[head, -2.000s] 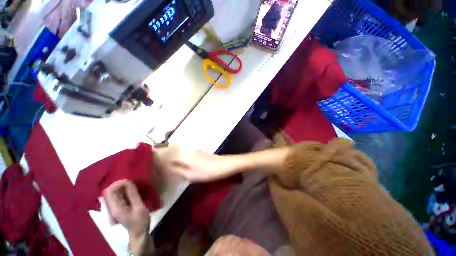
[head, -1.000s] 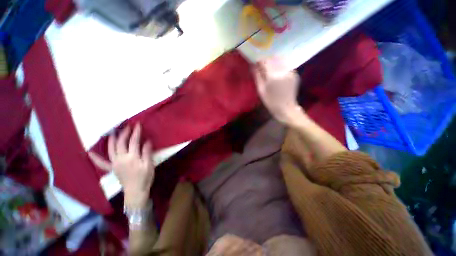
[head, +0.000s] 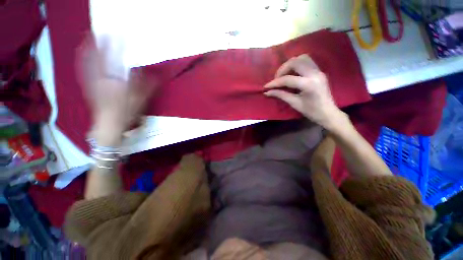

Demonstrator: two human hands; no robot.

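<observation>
A dark red cloth panel [head: 218, 86] lies spread flat along the front of the white machine table, with a small crease in it. My right hand [head: 304, 91] is on the panel's right part, thumb and fingertips pinched at the crease. My left hand [head: 104, 84] is strongly blurred, at the panel's left end and over the long dark red strip [head: 66, 61]; its fingers and any hold cannot be made out. The panel's left end is partly hidden by this hand.
Yellow and red scissors handles [head: 373, 30] lie at the upper right, beside a patterned phone [head: 449, 35]. Crumpled dark red cloth [head: 18, 66] is at the far left. More red cloth [head: 406, 106] hangs below the table edge, by a blue basket [head: 401, 157].
The view has shifted down and left, and the machine head has left the picture. The panel, bunched at first, is now spread out. My right hand has moved inward from the panel's right end.
</observation>
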